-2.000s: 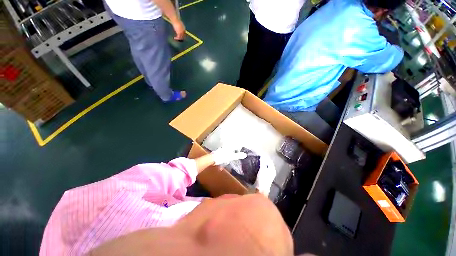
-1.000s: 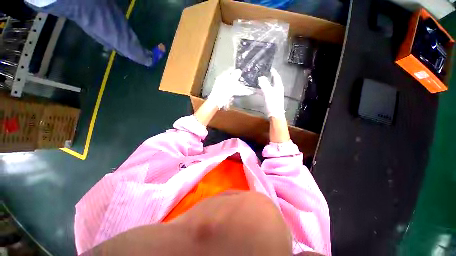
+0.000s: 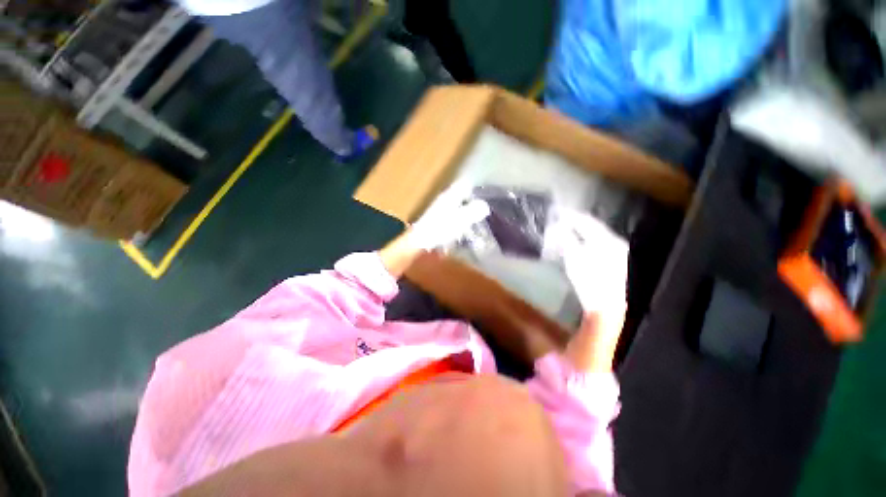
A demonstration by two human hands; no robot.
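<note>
A dark device unit [image 3: 519,219] in a clear, shiny plastic bag [image 3: 474,243] is held between my two hands over the open carton [image 3: 457,136]. My left hand [image 3: 445,221], in a white glove, holds the bag at the unit's left side. My right hand [image 3: 591,260], also in a white glove, is at its right side. A whitish-grey sheet [image 3: 529,277] lies in the carton under the unit. The frame is blurred, so the exact finger grip is unclear.
A flat dark unit [image 3: 736,323] lies on the black line surface [image 3: 670,417] at the right. An orange bin [image 3: 814,281] with black parts stands beyond it. A person in blue [image 3: 670,49] is behind the carton. Another person's legs [image 3: 296,73] and brown boxes [image 3: 83,170] are at the left.
The camera view has shifted, so the carton sits lower. My right hand has moved up along the bagged unit's right side, and the unit now lies tilted between both hands.
</note>
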